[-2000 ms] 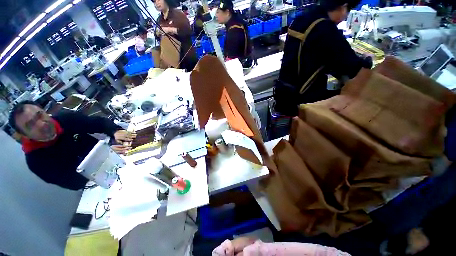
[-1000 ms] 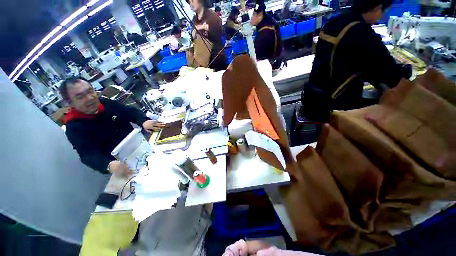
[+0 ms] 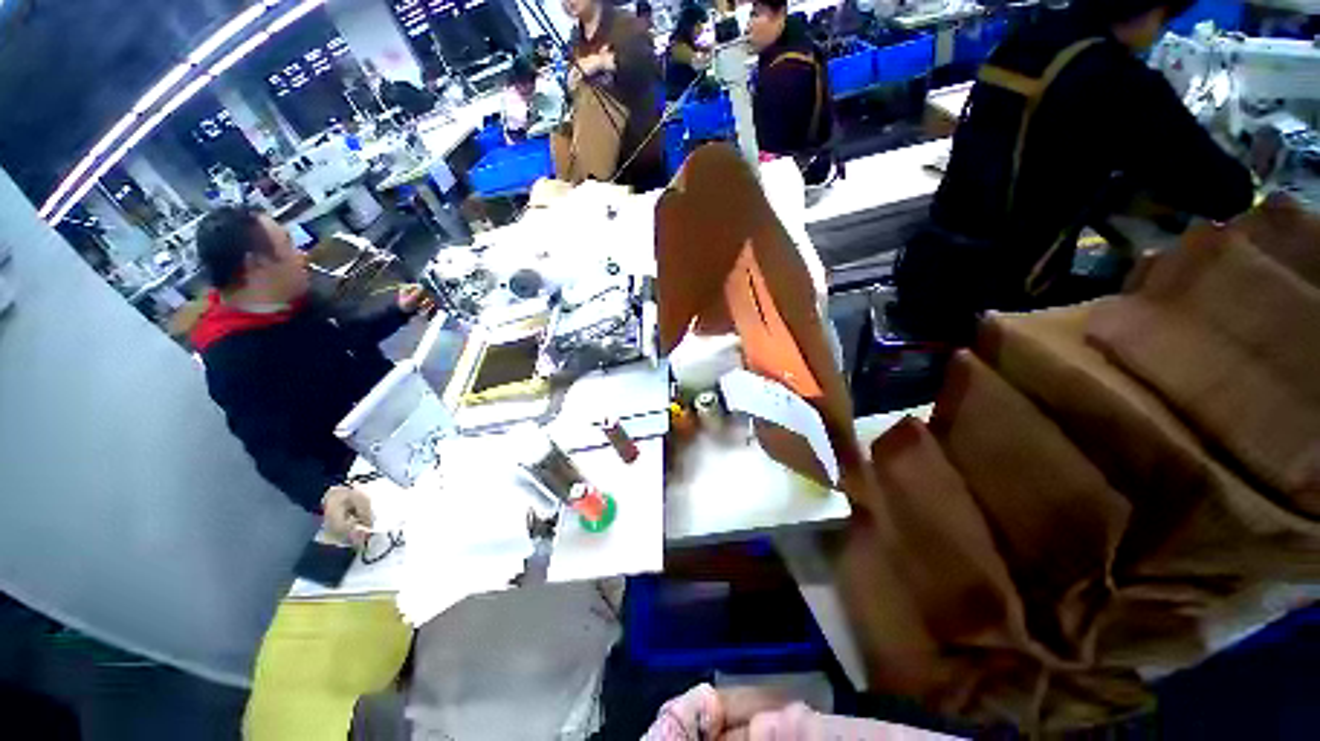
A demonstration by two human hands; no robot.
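A pink sleeve comes in from the right at the bottom edge, with a small, blurred part of my right hand [image 3: 724, 709] at its left end. The hand is cut off by the edge, so its fingers and anything in them cannot be made out. My left hand cannot be made out. Overlapping brown bag bodies [image 3: 1035, 507] lie in a row on the right. A stiff brown panel [image 3: 709, 217] with an orange inner side stands upright ahead, with a curved white piece [image 3: 782, 420] against it.
A red thread cone with a green base [image 3: 592, 507], a grey canister [image 3: 550, 471] and a small brown spool [image 3: 621, 440] stand on the white bench [image 3: 615, 543]. White sheets [image 3: 460, 557] overhang its edge. A blue bin [image 3: 724, 651] is below. People work at left and upper right.
The view has swung right and then settled, so the benches sit differently. The seated person at left has turned their head away and lifted a hand from the yellow-framed piece. My visible hand stays low.
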